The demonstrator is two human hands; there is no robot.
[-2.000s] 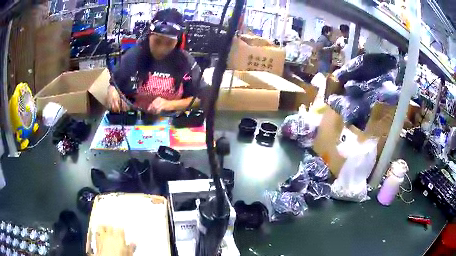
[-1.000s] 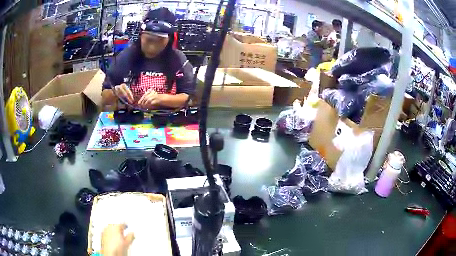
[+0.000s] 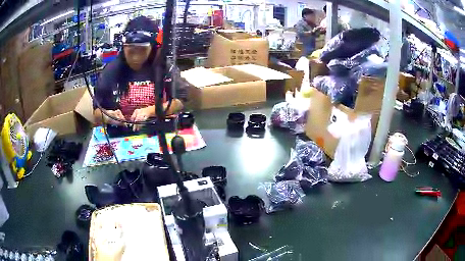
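Note:
A shallow brown carton [image 3: 164, 232] filled with white, overexposed contents stands at the bottom left. My left hand [image 3: 110, 244] is over or in these contents near the bottom edge, washed out and partly cut off; its fingers and anything in them cannot be made out. A white-grey screw feeder [image 3: 216, 219] stands right of the carton. A thick black electric screwdriver [image 3: 189, 224] hangs in front of the feeder on a dark cord. A clear tray with rows of small units [image 3: 25, 255] is cut off at the bottom left. My right hand is not in view.
Black plastic housings [image 3: 246, 208] lie around the feeder and carton. Bagged parts [image 3: 285, 193], a pink-purple bottle [image 3: 391, 158] and a red-handled tool [image 3: 428, 192] are on the right. A person [image 3: 135, 92] sits opposite behind a colourful mat [image 3: 137, 148].
The view has shifted, so most things appear further left and less of the bottom-left tray shows. My left hand is still at the carton but looks fainter. The person opposite has lowered their hands.

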